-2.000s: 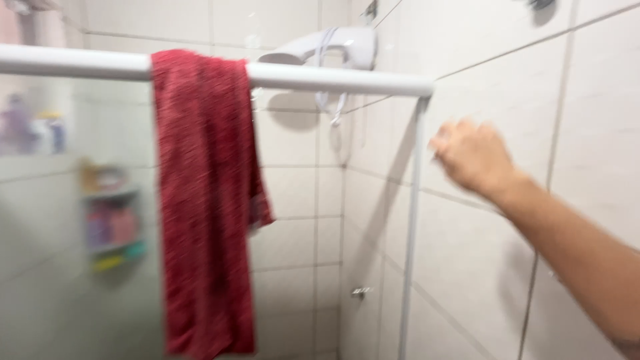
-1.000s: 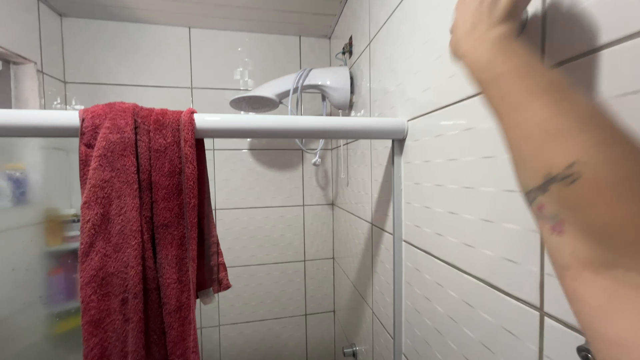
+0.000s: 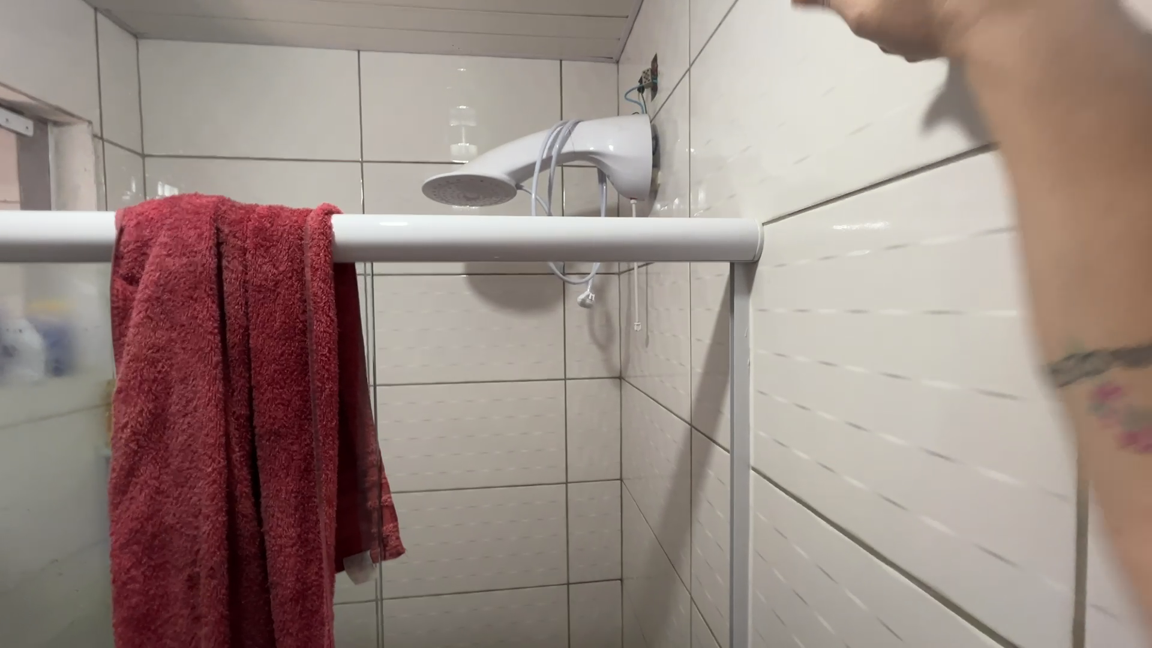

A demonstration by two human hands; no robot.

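Observation:
My right hand (image 3: 900, 22) is raised at the top right edge, in front of the tiled wall (image 3: 882, 378); its fingers are mostly cut off, so what it touches or holds cannot be told. The forearm below it bears a tattoo. Nearest to it on the left is a white electric shower head (image 3: 585, 148) with a thin hose looped over its arm. A red terry towel (image 3: 225, 405) hangs folded over the white top rail (image 3: 540, 238) of the shower enclosure. My left hand is out of view.
A white upright post (image 3: 741, 450) joins the rail's right end at the wall. Wires show in a wall opening (image 3: 648, 81) above the shower. Blurred bottles (image 3: 36, 346) appear behind the glass panel (image 3: 54, 504) at left. A window frame (image 3: 36, 162) stands at upper left.
My right hand has risen from beside the rail's end to the top edge of the view. The view has tilted upward. The towel still hangs over the rail.

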